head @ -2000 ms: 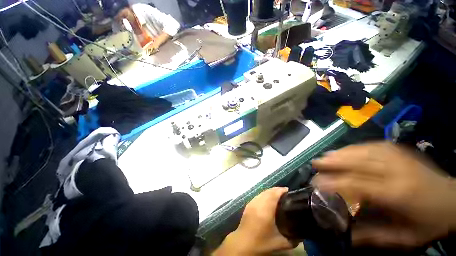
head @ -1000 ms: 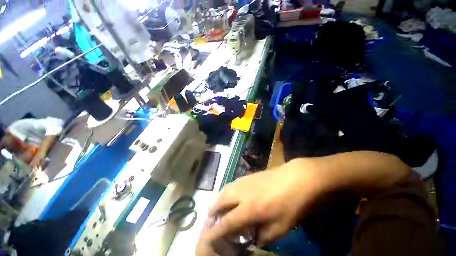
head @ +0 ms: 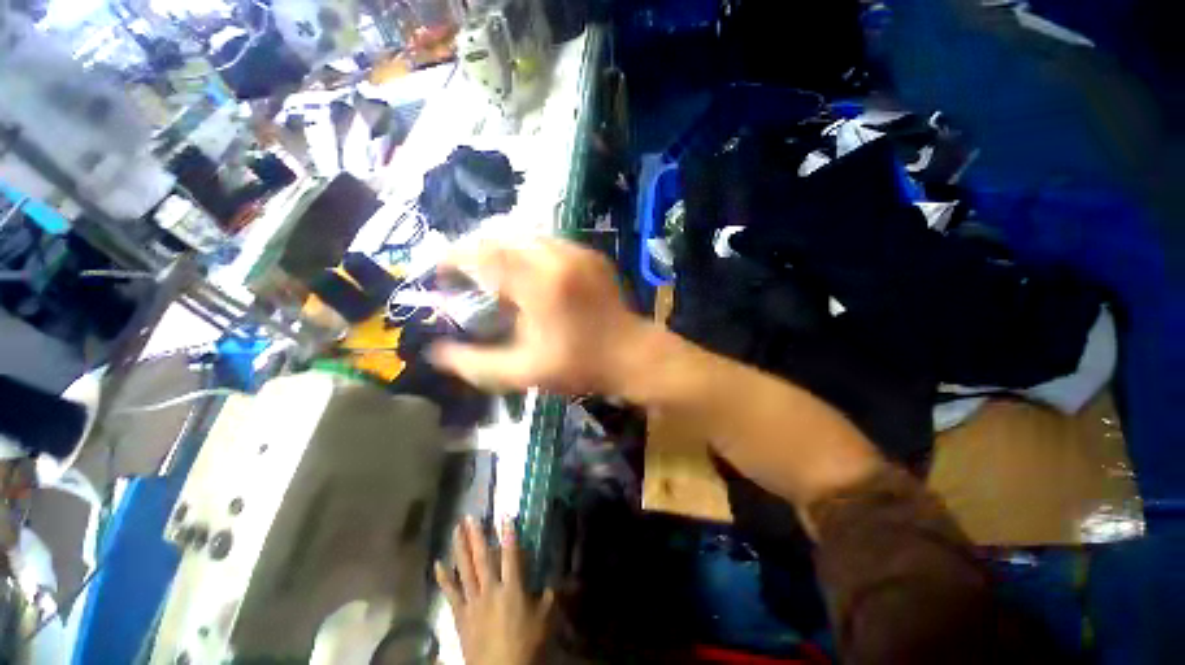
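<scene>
My right hand [head: 559, 318] is blurred, reaching over the far part of the white machine table beside dark cloth [head: 435, 370]. Its thumb and fingers are apart, with a pale shiny patch between them; I cannot tell whether it is held. My left hand [head: 496, 604] is at the table's near edge, fingers spread and empty, cut off by the bottom of the picture. The cream sewing machine head [head: 318, 520] stands left of it. A flat dark phone [head: 476, 483] lies just beyond my left fingertips, partly hidden.
Orange material [head: 374, 340] and a crumpled black piece [head: 468, 188] lie on the table. A green edge [head: 543, 455] runs along it. Right of it, a black cloth heap [head: 806, 312] lies over cardboard [head: 1027, 481] and a blue bin [head: 652, 221]. Another machine [head: 487, 59] stands at the back.
The view has swung right. My right hand has moved farther along the table, and my left hand now shows open at its edge. The dark glossy object held earlier is no longer visible.
</scene>
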